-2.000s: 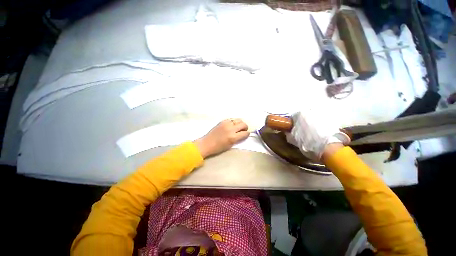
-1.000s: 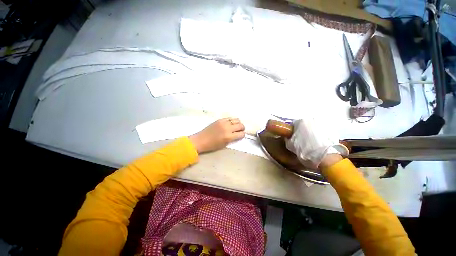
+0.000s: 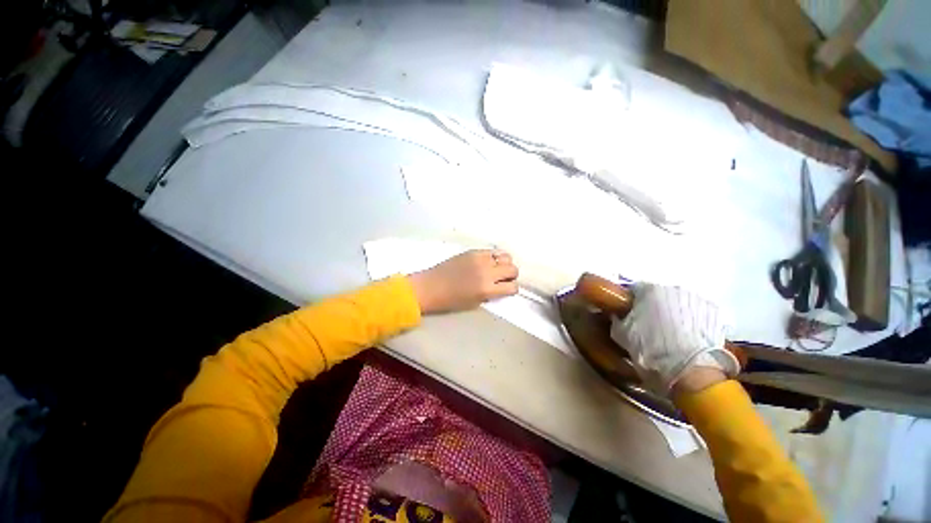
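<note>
My right hand [image 3: 674, 332], in a white striped glove, grips the orange-brown handle of the steam iron [image 3: 604, 358]. The iron stands flat on a curved white fabric strip [image 3: 536, 319] near the table's front edge, its tip pointing left. One end of the strip shows beyond the iron's lower right side. My bare left hand [image 3: 472, 280] lies on the strip, left of the iron's tip, fingers bent. Whether its fingers pinch the fabric is hidden.
White curved strips [image 3: 306, 110] lie at the back left, stacked white pieces [image 3: 551, 112] at the back. Shears [image 3: 809, 255] and a brown block [image 3: 868, 255] lie at the right. Brown cardboard [image 3: 755, 61] and blue cloth [image 3: 898, 117] are behind. A pale bar [image 3: 837, 376] runs right from the iron.
The view has turned, so the table slants more and its items sit further right. More of the strip shows past the iron's lower right side. Both hands keep their places on strip and iron.
</note>
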